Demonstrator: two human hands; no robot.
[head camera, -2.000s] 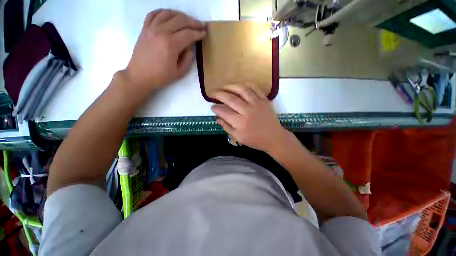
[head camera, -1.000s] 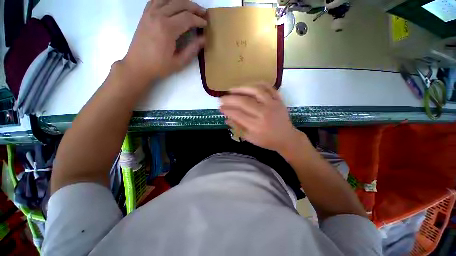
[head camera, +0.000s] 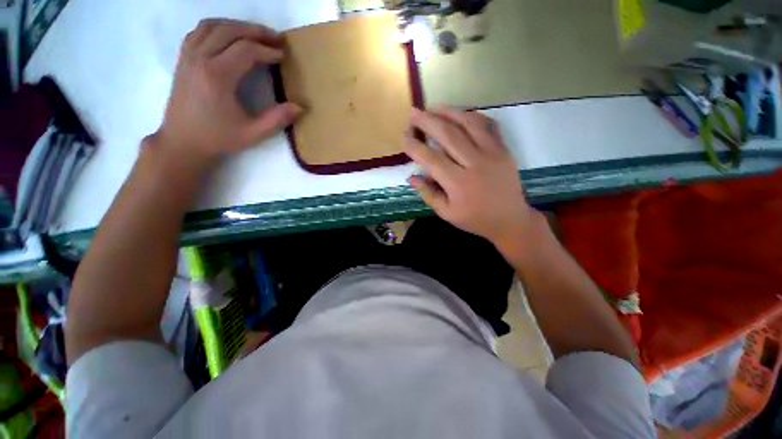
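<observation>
A tan card template (head camera: 347, 94) lies flat on a maroon pocket piece (head camera: 351, 164), which shows as a rim along its sides and rounded bottom. Its top right corner is at the brightly lit presser foot (head camera: 415, 33). My left hand (head camera: 225, 90) is at the left edge, fingertips at the upper corner and thumb on the card's side. My right hand (head camera: 467, 167) is at the lower right edge, fingertips on the rim, palm down. Both hands are bare. Neither closes around anything.
The beige machine bed (head camera: 540, 60) is at upper right. Green-handled scissors (head camera: 723, 133) and a purple stick (head camera: 677, 113) lie at right. Stacked maroon and grey pieces (head camera: 53, 171) are at far left. Red-orange cloth (head camera: 703, 257) hangs below right; a lime-green rack (head camera: 213, 317) stands below left.
The view has shifted, so the card and machine appear further left. My right hand has moved from the bottom edge to the lower right side. My left thumb now rests on the card's left side.
</observation>
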